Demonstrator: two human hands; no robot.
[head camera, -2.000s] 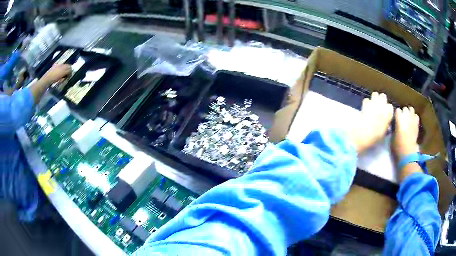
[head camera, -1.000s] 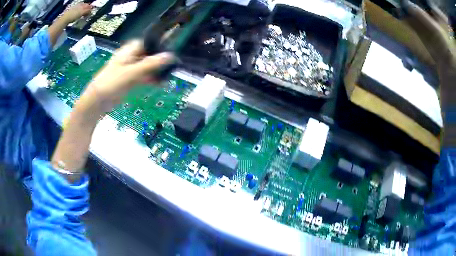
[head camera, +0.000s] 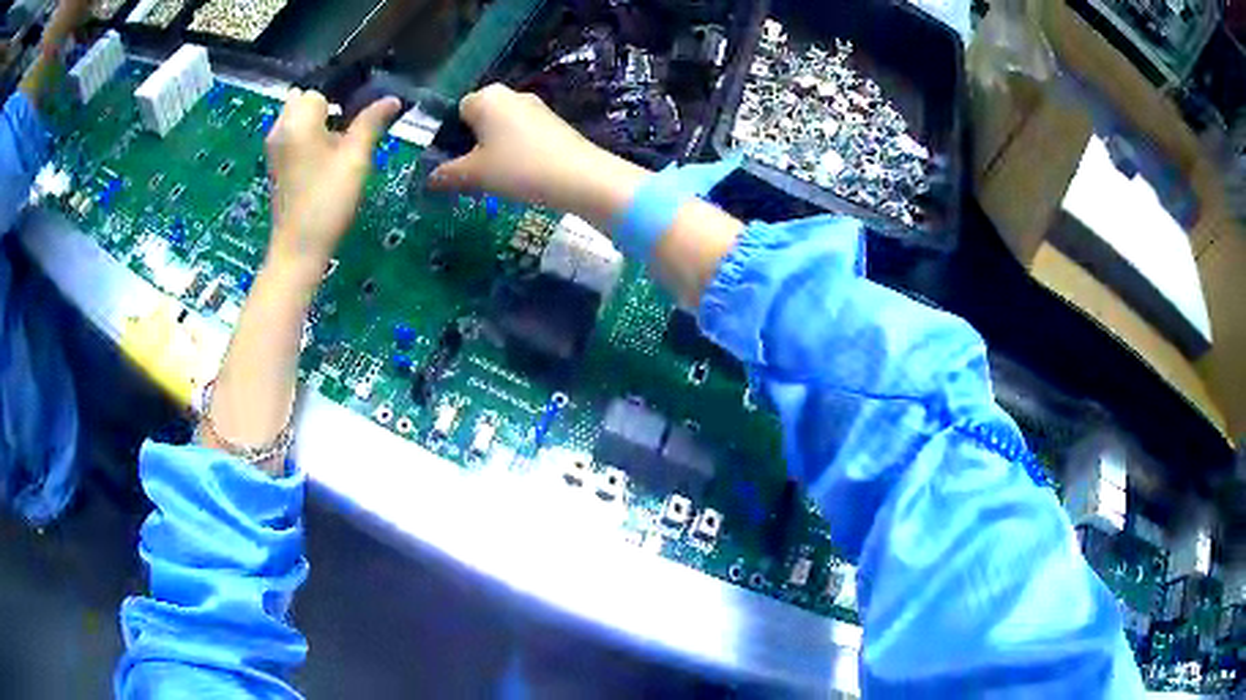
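Note:
A row of green circuit boards (head camera: 178, 205) runs across the view with small parts on it. My left hand (head camera: 321, 171) is over the board's far edge at upper left, thumb and fingers closed on a dark block (head camera: 362, 93). My right hand (head camera: 526, 148) is just to its right, fingers pinching another dark piece (head camera: 448, 126). The fingers partly hide both pieces, and their exact shape is blurred. Below the right hand, a large dark block (head camera: 544, 317) sits against a white ribbed block (head camera: 581, 254) on the board.
Behind the boards stand a bin of dark parts (head camera: 615, 85) and a bin of shiny metal pieces (head camera: 834, 123). An open carton (head camera: 1080, 294) with a white slab is at right. A metal rail (head camera: 451, 527) with a yellow tag runs along the front. Another person's arm shows at far left.
My right hand has left the carton and come across to beside my left hand. My left hand stays over the far side of the boards. The view has shifted over the boards.

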